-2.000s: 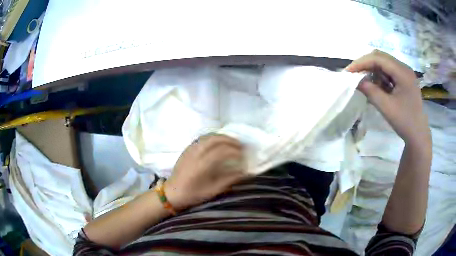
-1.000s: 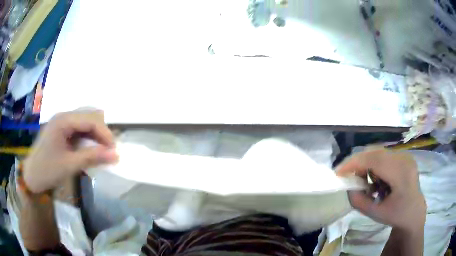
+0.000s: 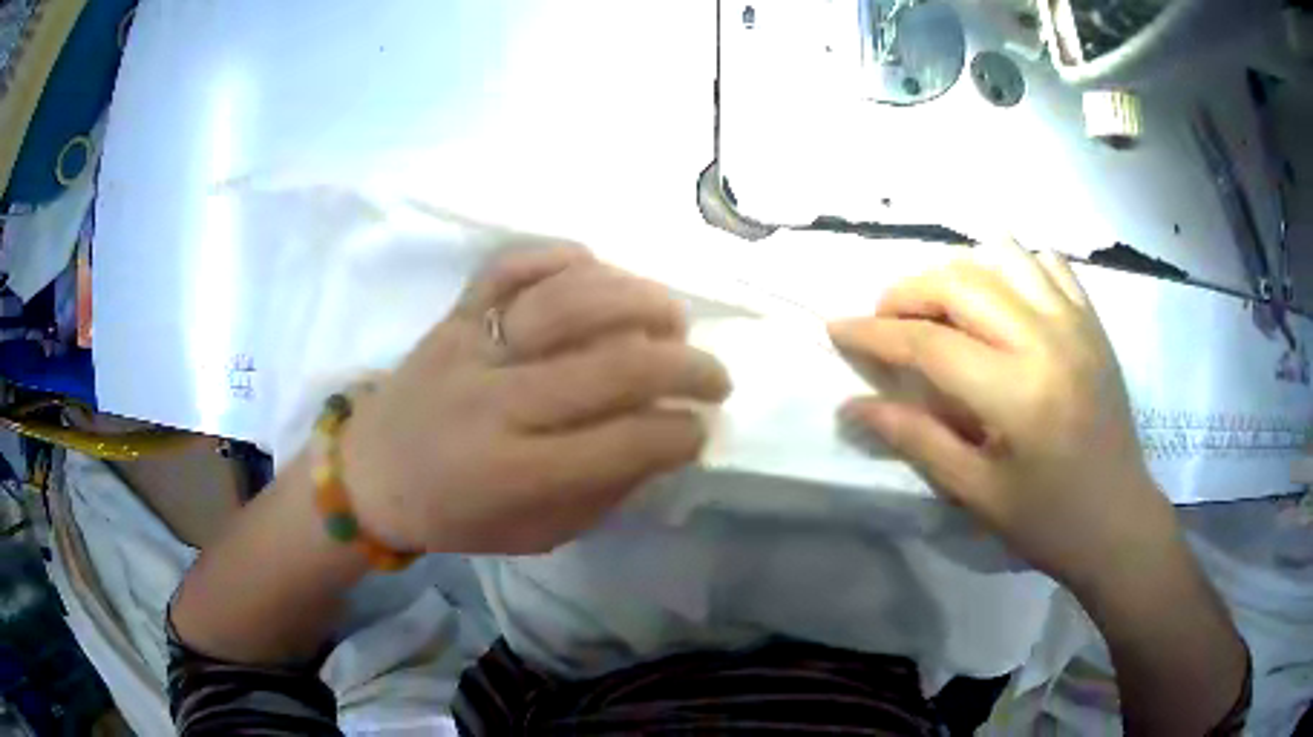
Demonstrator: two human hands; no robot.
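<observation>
The white fabric piece lies across the front of the white table and hangs over its front edge towards the lap. My left hand, with a ring and a bead bracelet, is palm down on the fabric with fingers bent. Blur hides whether it pinches the cloth. My right hand is at the fabric's right part, thumb and index finger apart, with no tool seen in it. The fingertips of both hands face each other across a short stretch of cloth.
The machine bed plate lies beyond the hands, with a ribbed cream knob above it. Slim metal tools lie at the right. A printed ruler scale runs along the front edge. White cloth is heaped at lower left.
Both hands have moved inward and up from the stretched cloth onto the table, bringing the fabric with them. The dark tool in my right hand no longer shows there. The view now includes more of the machine bed.
</observation>
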